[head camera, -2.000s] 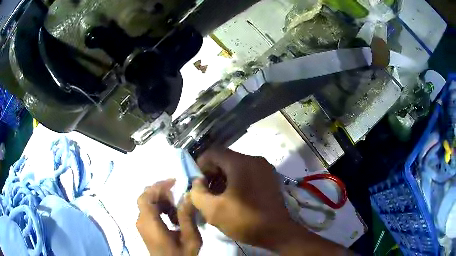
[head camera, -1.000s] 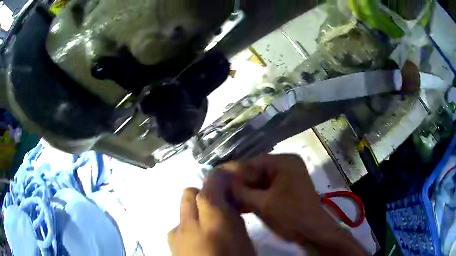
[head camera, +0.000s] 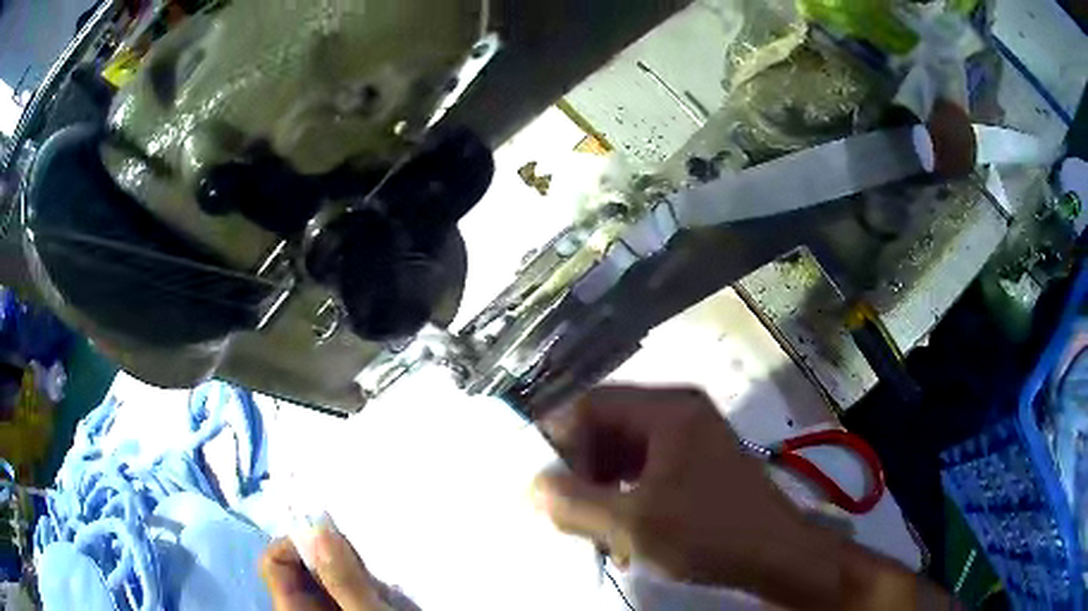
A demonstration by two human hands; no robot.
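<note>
A pale, overexposed fabric piece (head camera: 459,477) lies below the needle area of the sewing machine (head camera: 447,352); its outline blends into the white tabletop, and a thin bluish edge shows near the presser foot. My right hand (head camera: 668,477) is close below the machine's narrow arm, thumb and fingers pinching the fabric's right edge. My left hand (head camera: 320,571) is at the bottom, partly cut off by the frame edge, with fingertips pinching the fabric's lower left part. White binding tape (head camera: 799,179) runs along the arm towards the needle area.
Light-blue work pile (head camera: 203,555) at lower left. Red-handled scissors (head camera: 877,471) lie right of my right hand, partly covered by it. A blue plastic basket (head camera: 1002,477) stands at the right edge. The large olive-grey machine head (head camera: 274,96) fills the upper left.
My left hand has moved away from my right hand, down and left. The pale fabric is now spread between them. My right hand stays near the needle area. The view has shifted slightly.
</note>
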